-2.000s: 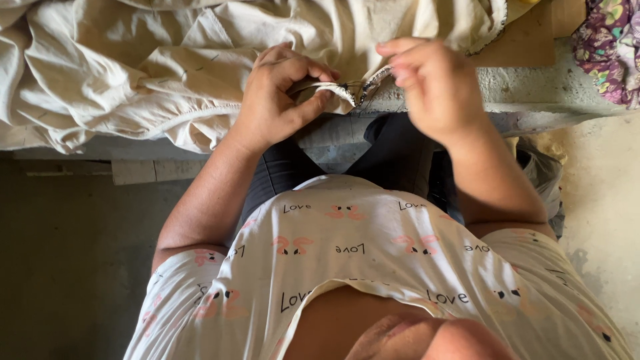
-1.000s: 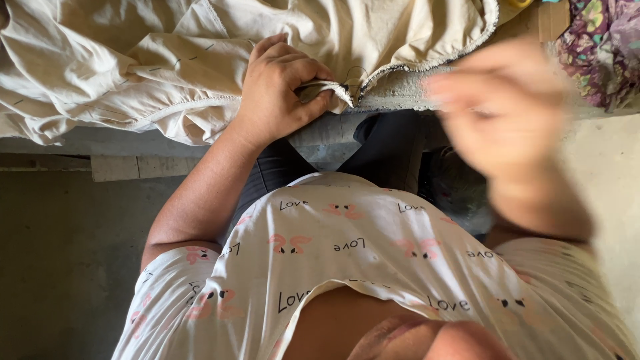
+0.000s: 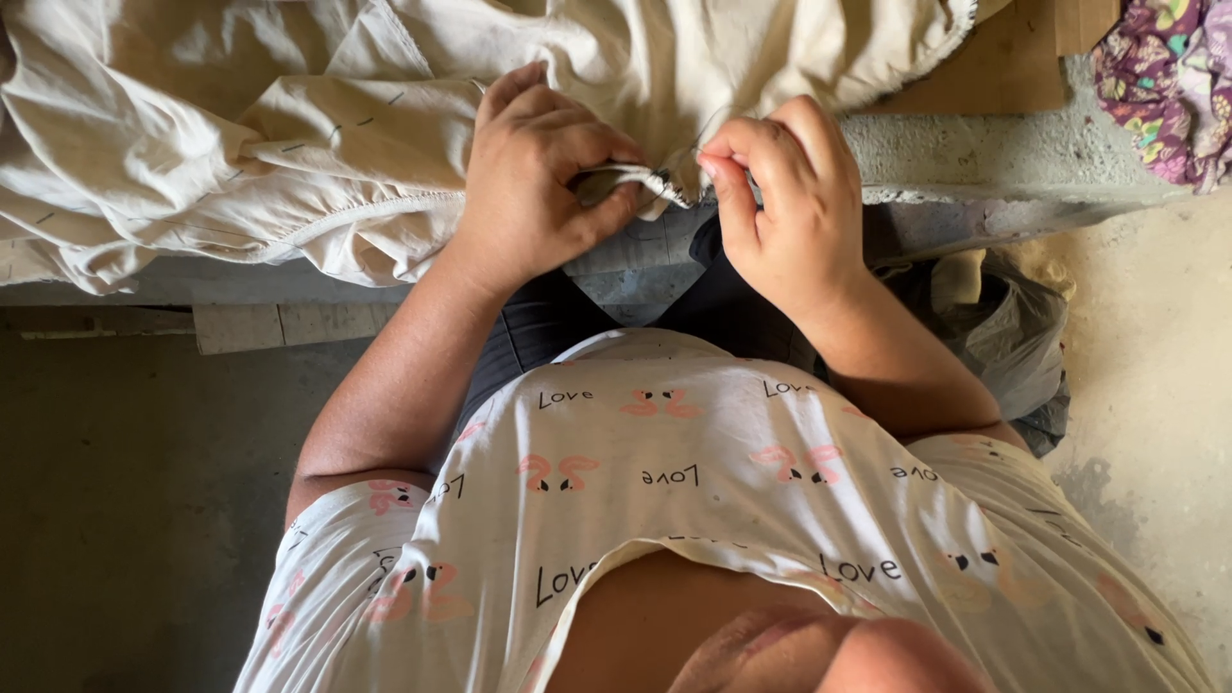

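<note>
A large cream cloth [image 3: 366, 125] with dark stitches lies in folds over the ledge. My left hand [image 3: 549, 178] grips its folded edge [image 3: 664, 183] between thumb and fingers, where dark thread is wound or stitched along the hem. Just to the right, my right hand [image 3: 794, 192] has thumb and forefinger pinched together close to that edge. A thin dark thread shows by those fingertips; whether a needle is between them cannot be told.
The concrete ledge [image 3: 1001, 159] runs beneath the cloth, with brown cardboard [image 3: 991, 67] on it. A purple flowered cloth [image 3: 1169, 96] hangs at the top right. Below the ledge, a dark plastic bag [image 3: 1011, 337] sits on the floor by my right forearm.
My right hand swung out to the right, blurred, one second ago, and is now back beside the cloth's edge. My left hand has kept its hold on the fold.
</note>
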